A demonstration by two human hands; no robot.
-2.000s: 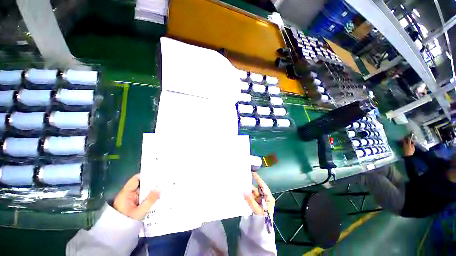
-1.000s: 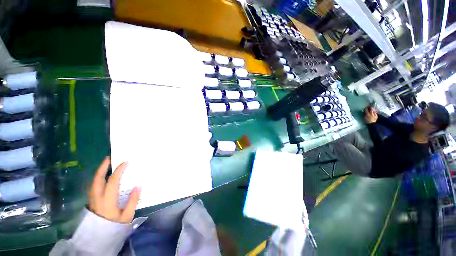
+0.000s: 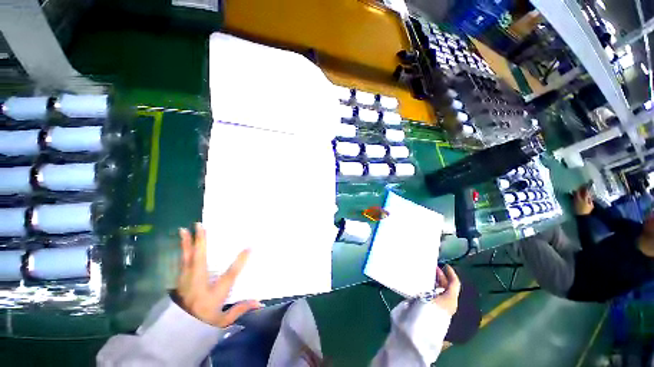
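Large white record sheets point(image 3: 272, 193) lie on the green bench in front of me, their upper part folded over the far edge. My left hand point(image 3: 208, 276) rests with fingers spread on their lower left corner. My right hand point(image 3: 443, 290) holds a smaller white notebook point(image 3: 407, 244) with a light-blue edge by its lower right side, to the right of the sheets. A white cylindrical unit point(image 3: 354, 231) lies between sheets and notebook, near an orange-brown tag point(image 3: 374, 213). No pen can be made out clearly.
A clear tray of white-and-black cylinders point(image 3: 64, 179) is at the left; more trays point(image 3: 376, 152) stand beyond the sheets. A black handheld tool point(image 3: 484, 166) lies at the right. An orange board point(image 3: 323, 36) is behind. A seated person point(image 3: 602, 251) and a dark stool point(image 3: 465, 315) are at the right.
The notebook came off the sheets to the right in my right hand, then moved up beside the single unit. My left hand let go of it and now lies on the sheets.
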